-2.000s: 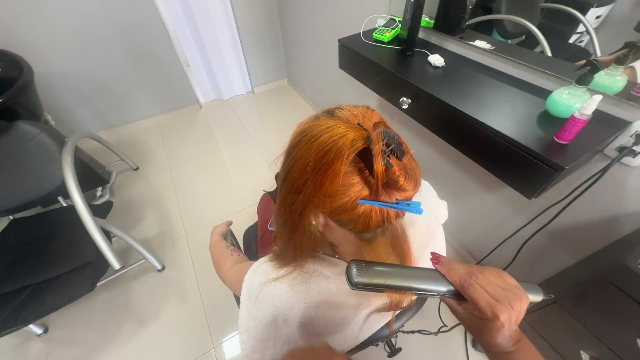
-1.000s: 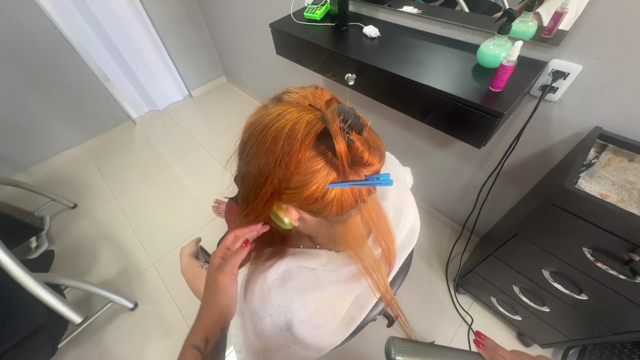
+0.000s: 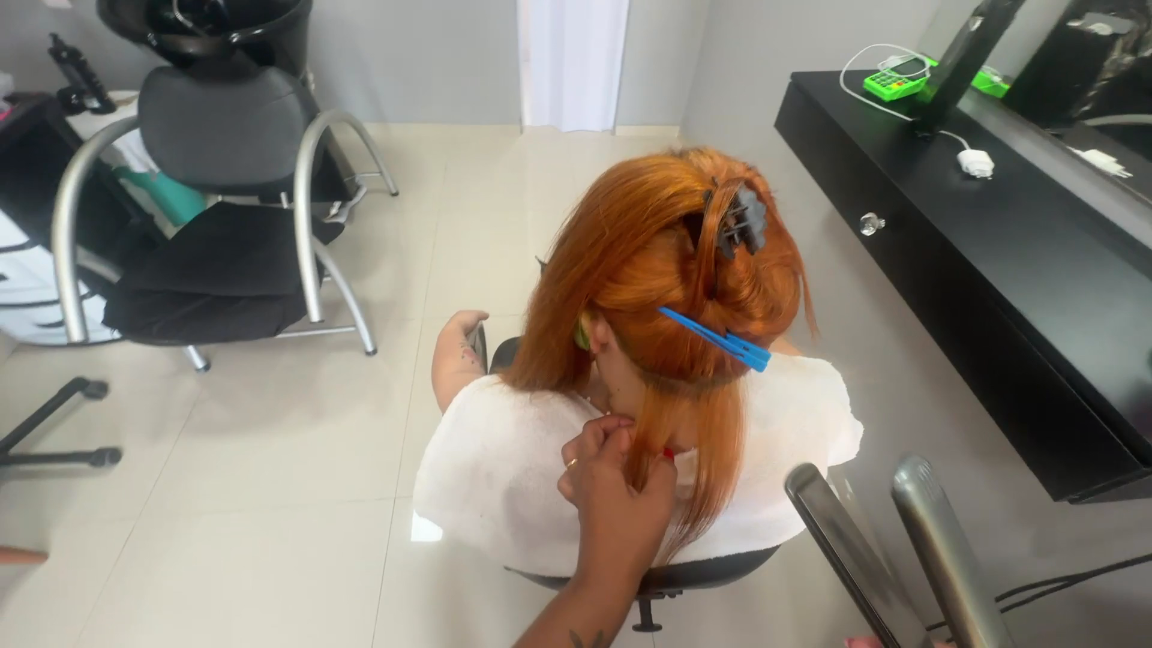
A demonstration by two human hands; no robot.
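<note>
A seated person with orange hair [image 3: 621,243] faces away from me, a white towel [image 3: 504,486] over the shoulders. My left hand [image 3: 621,486] pinches a lower strand of hair [image 3: 650,432] at the nape. A blue sectioning clip [image 3: 720,339] sits across the back of the head, and a dark claw clip [image 3: 743,220] holds hair higher up. At the lower right a flat iron [image 3: 945,558] stands with its plates apart. Only bits of fingers of my right hand [image 3: 864,643] show at its base, at the bottom edge.
A black wall shelf [image 3: 981,243] with a green card terminal [image 3: 897,83] and a white charger [image 3: 975,163] runs along the right. Dark cables [image 3: 1071,578] hang below it. At the left stand a salon chair [image 3: 225,225] and a black wash basin [image 3: 207,27].
My left hand has moved from beside the ear to the hair at the nape. The flat iron, closed two seconds ago, now has its plates apart. The view has shifted.
</note>
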